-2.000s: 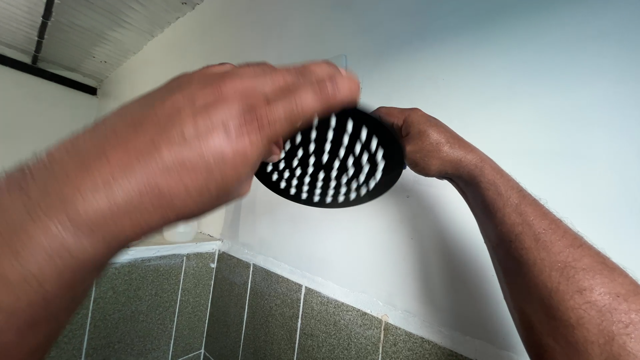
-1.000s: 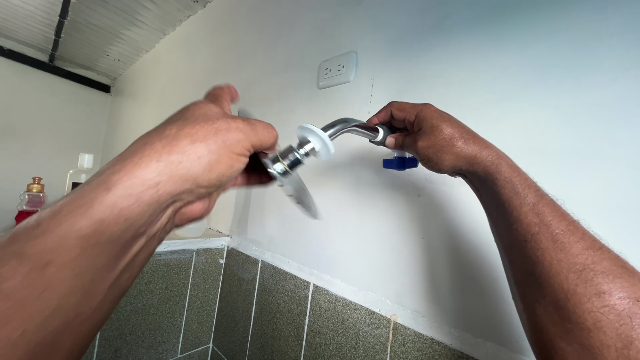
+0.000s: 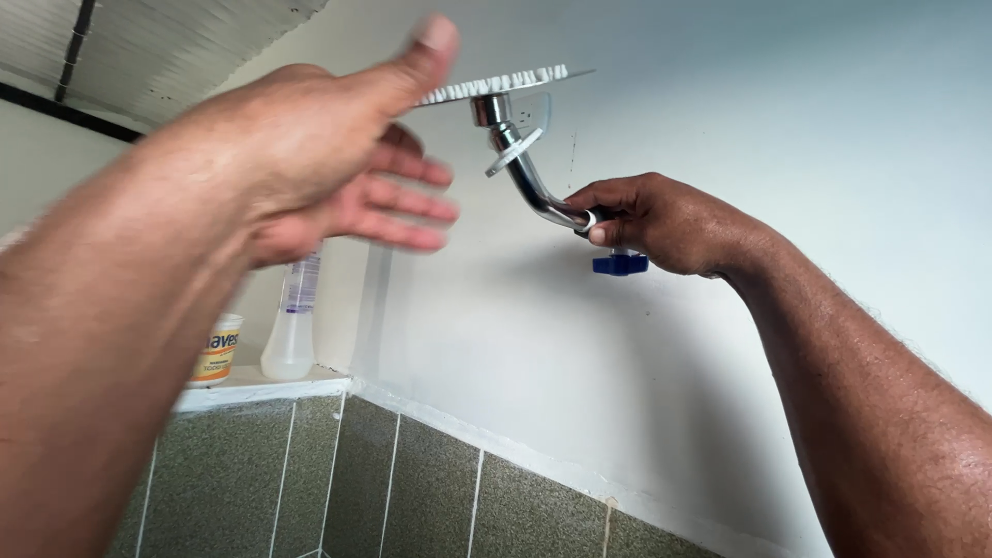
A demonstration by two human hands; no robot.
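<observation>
A round shower head (image 3: 504, 81) points its white nozzles upward at the top centre, joined by a chrome swivel nut to a bent chrome shower arm (image 3: 531, 182). A loose-looking white flange ring (image 3: 514, 152) sits tilted around the arm. My right hand (image 3: 659, 221) grips the arm's lower end at a dark fitting, with white thread tape or a white ring showing beside the thumb. Below that hand sticks out a blue valve handle (image 3: 620, 264). Blurred by motion, my left hand (image 3: 364, 155) is spread beside the shower head's left edge; its thumb overlaps the edge, contact unclear.
On a ledge (image 3: 263, 381) at the left stand a plastic bottle (image 3: 291, 325) and a labelled tub (image 3: 219, 353), partly behind my left forearm. A wall socket (image 3: 531, 116) is behind the shower arm. Green-grey tiles (image 3: 434, 457) cover the lower wall.
The shower head, hanging low with nozzles in view two seconds ago, has swung round to face upward. My left hand has spread its fingers. My right hand keeps its hold at the arm's end.
</observation>
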